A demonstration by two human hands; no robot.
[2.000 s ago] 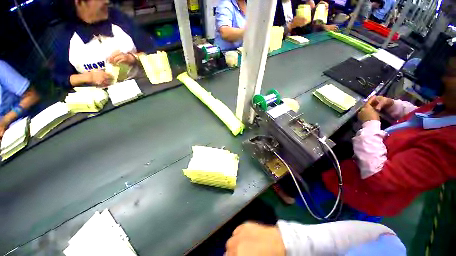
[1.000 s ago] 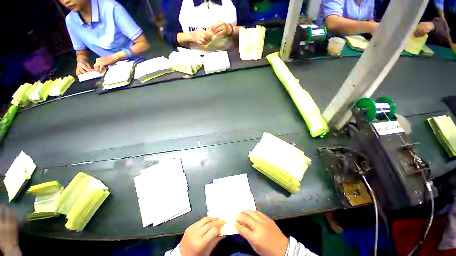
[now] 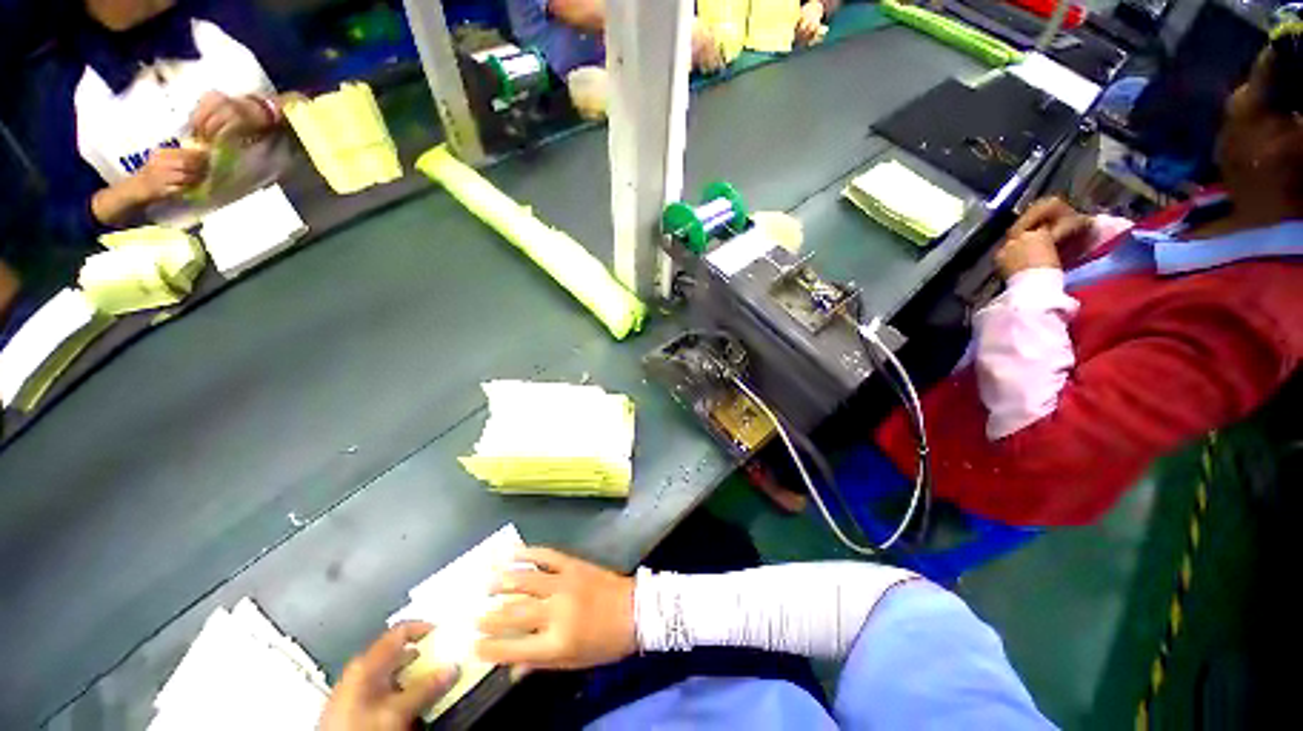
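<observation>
A white sheet (image 3: pixel 460 588) lies at the bench's near edge under both of my hands. My left hand (image 3: pixel 389 683) is on its lower left part, fingers bent, cut off by the bottom edge. My right hand (image 3: pixel 560 611) lies across its right side with the fingers over it. Some pale yellow shows at the sheet's lower end. A flat, uneven white stack (image 3: pixel 246 674) is to the left of my left hand. A thick stack with yellow-green edges (image 3: pixel 555 440) stands on the bench beyond my right hand.
A black machine (image 3: pixel 786 329) with pale cables and green spool stands at centre right. A pale post (image 3: pixel 646 143) and a long yellow-green roll (image 3: pixel 536 243) are beyond the stack. A person in red (image 3: pixel 1143 371) sits at right. Others work across the belt, with stacks (image 3: pixel 143 269).
Since one second ago the view has turned right. The sheet has turned at an angle; my right hand has moved from its near edge to lie over its right side.
</observation>
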